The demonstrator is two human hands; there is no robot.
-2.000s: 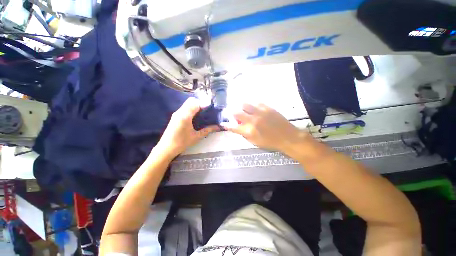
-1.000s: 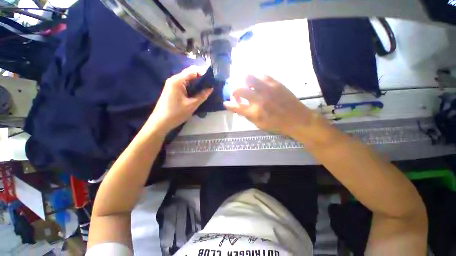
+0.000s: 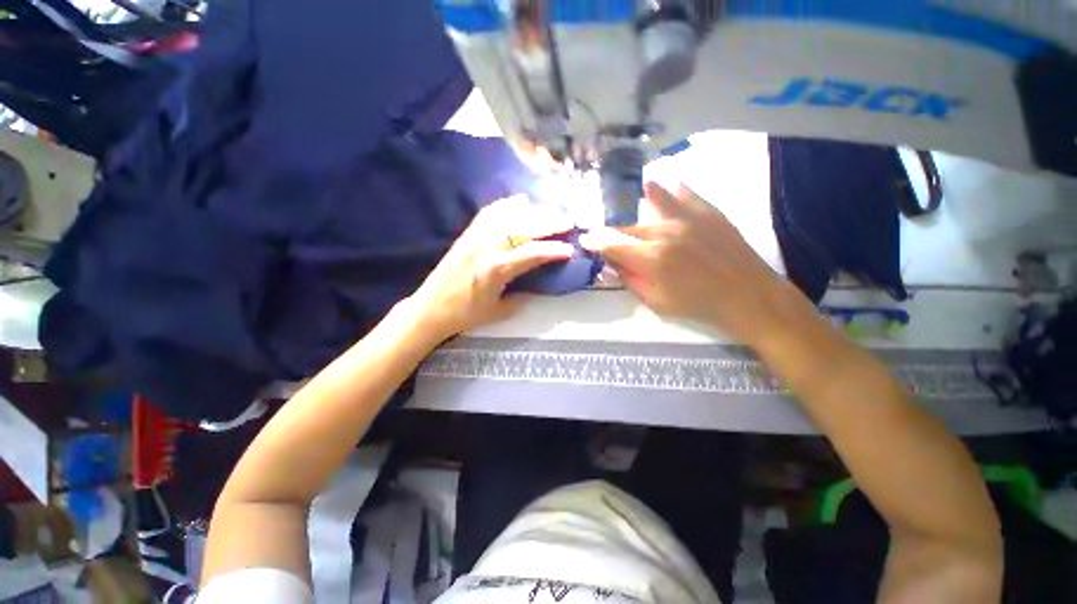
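Observation:
A small navy cloth piece (image 3: 560, 276) lies in front of the needle area, partly hidden by my fingers. My left hand (image 3: 484, 266) pinches it from the left, fingertips at its upper edge. My right hand (image 3: 679, 254) has its fingertips at the piece's right end, touching or nearly touching my left fingertips. The presser foot and needle are lost in bright glare. A grey ribbed cylinder (image 3: 621, 185) stands just above my fingertips. The white sewing machine head (image 3: 732, 89) with its blue stripe is above, blurred.
A large navy garment bundle (image 3: 272, 260) covers the table's left side. A dark piece (image 3: 836, 212) with a black loop (image 3: 921, 183) lies right of the needle, a blue and yellow-green tool (image 3: 868, 319) below it. A ruler strip (image 3: 614, 369) runs along the front edge. A red basket (image 3: 154, 442) is at lower left.
The machine head and needle area appear further right in the picture as the view shifted. Both hands have come closer together at the piece, and my right fingertips now meet its end.

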